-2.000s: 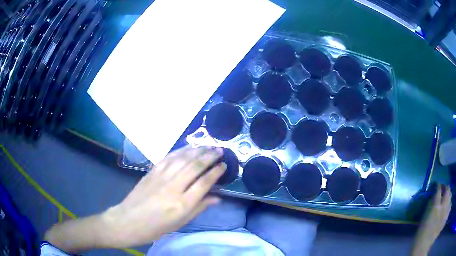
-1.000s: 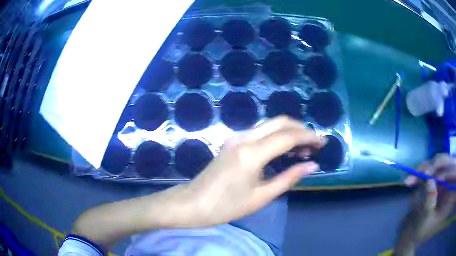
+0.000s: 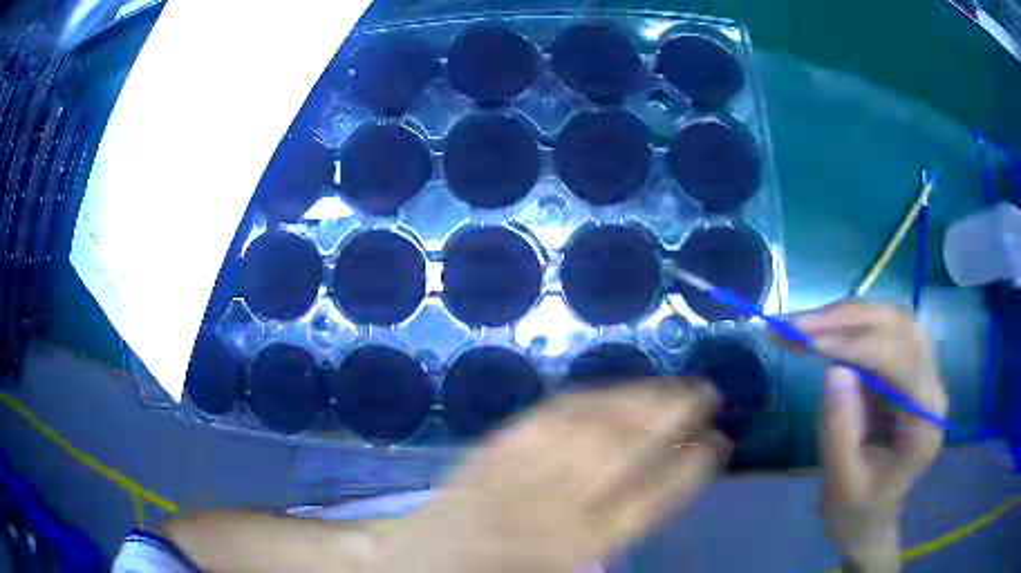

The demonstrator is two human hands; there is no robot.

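A clear blister tray [image 3: 549, 209] holds rows of dark round discs [image 3: 493, 274]. My left hand [image 3: 593, 465] is blurred over the tray's front right part, its fingertips beside the dark disc in the front right corner. Whether it grips that disc cannot be told. My right hand [image 3: 879, 392], at the tray's right edge, holds a slim blue tool [image 3: 829, 353] between thumb and fingers. The tool's thin pale tip points left over the tray, beside a disc in the second row from the front.
A white sheet [image 3: 190, 190] covers the tray's left part. Stacked trays [image 3: 39, 190] stand at the far left. A yellowish slim tool [image 3: 892, 246] and a dark blue one [image 3: 921, 257] lie on the green bench [image 3: 851, 146]. A translucent white bottle [image 3: 985, 246] is at the right edge.
My right hand has come in from the right edge with the blue tool, whose tip is now over the tray. My left hand has moved right along the front row. The view has also shifted.
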